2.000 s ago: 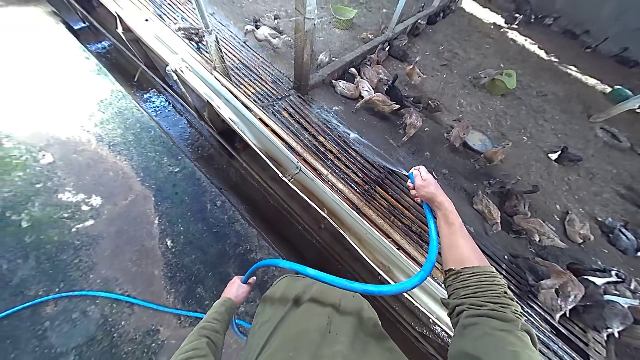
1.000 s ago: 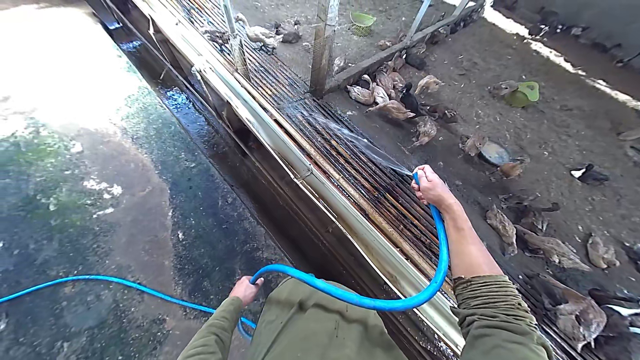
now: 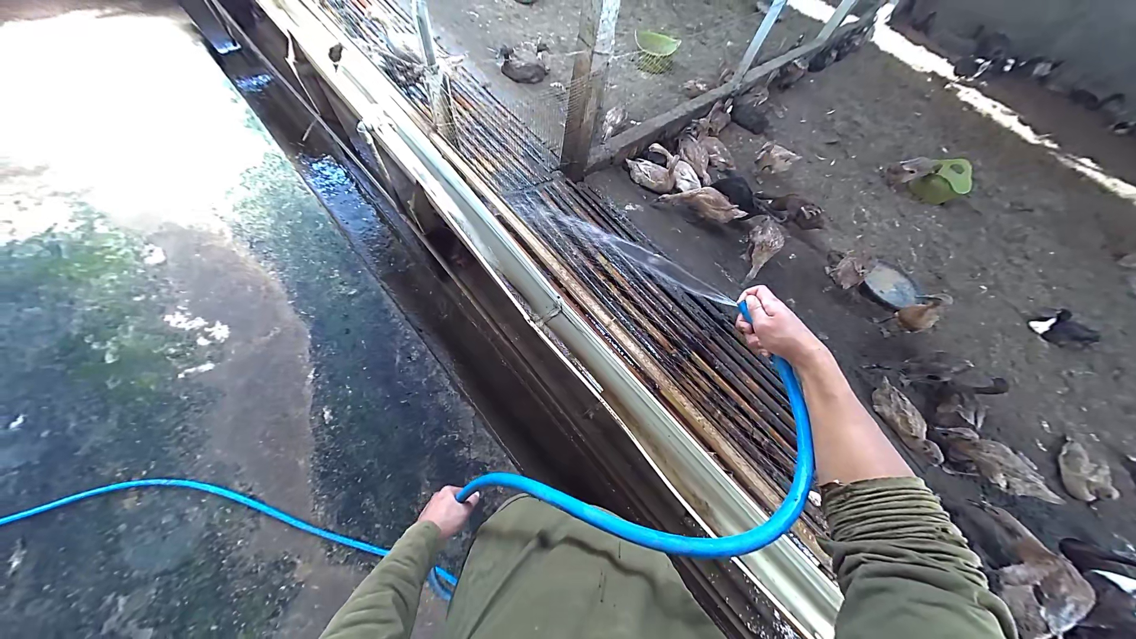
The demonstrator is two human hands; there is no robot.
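My right hand point(image 3: 770, 325) grips the end of a blue hose point(image 3: 674, 540), right of centre. From its tip a jet of water point(image 3: 643, 257) sprays up and left over a floor of bamboo slats point(image 3: 661, 328). Lower down, my left hand point(image 3: 448, 512) is closed around the same hose, which loops between both hands in front of my body. Beyond my left hand the hose runs off across wet concrete to the left edge. A long pale trough point(image 3: 497, 248) lies along the near side of the slats.
Many ducks point(image 3: 706, 204) sit and stand on the dirt beyond the slats, several close to my right arm. A wooden post point(image 3: 581, 98) with netting stands at the top. Green baskets point(image 3: 942, 181) and a round pan point(image 3: 890, 286) are in the pen. A dark gutter point(image 3: 497, 382) borders the concrete.
Both hands keep hold of the hose and water still sprays. The jet points leftward over the slats as before. Some ducks near the post have shifted.
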